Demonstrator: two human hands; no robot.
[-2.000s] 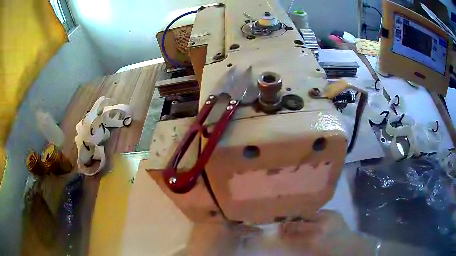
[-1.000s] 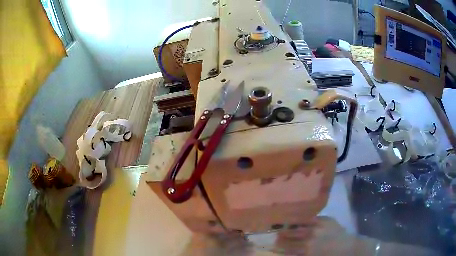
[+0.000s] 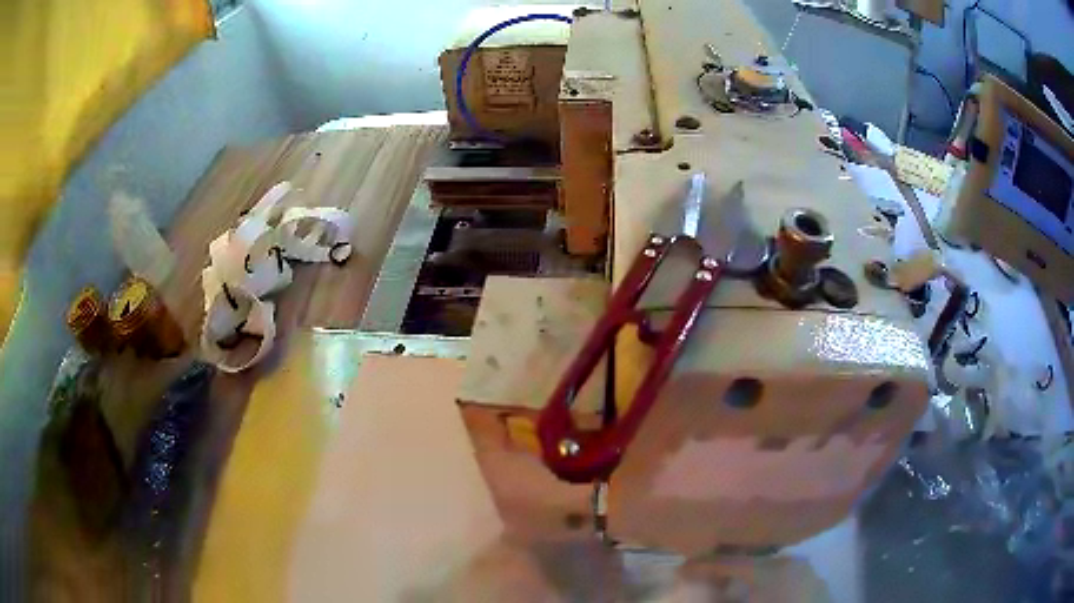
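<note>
The cream sewing machine head (image 3: pixel 766 436) stands in front of me. Below its front edge, my left hand (image 3: pixel 518 571) and my right hand (image 3: pixel 748 577) show as blurred skin-coloured shapes, cut off by the bottom edge. The fingers and anything in them cannot be made out. Snips with red handles (image 3: pixel 577 389) lie on top of the head, blades pointing away, beside a brass-brown cylinder (image 3: pixel 801 253). The needle area is hidden by the head.
White bands with dark marks (image 3: pixel 242 277) lie on the wooden table at left, near two amber-brown spools (image 3: pixel 141 316). More bands (image 3: pixel 972 365) and a shiny clear bag (image 3: pixel 966 507) are at right. A tan-framed screen (image 3: pixel 1031 177) stands at right rear.
The camera view has turned left, so the machine head, snips and screen sit further right in the picture. The hands stay low and blurred.
</note>
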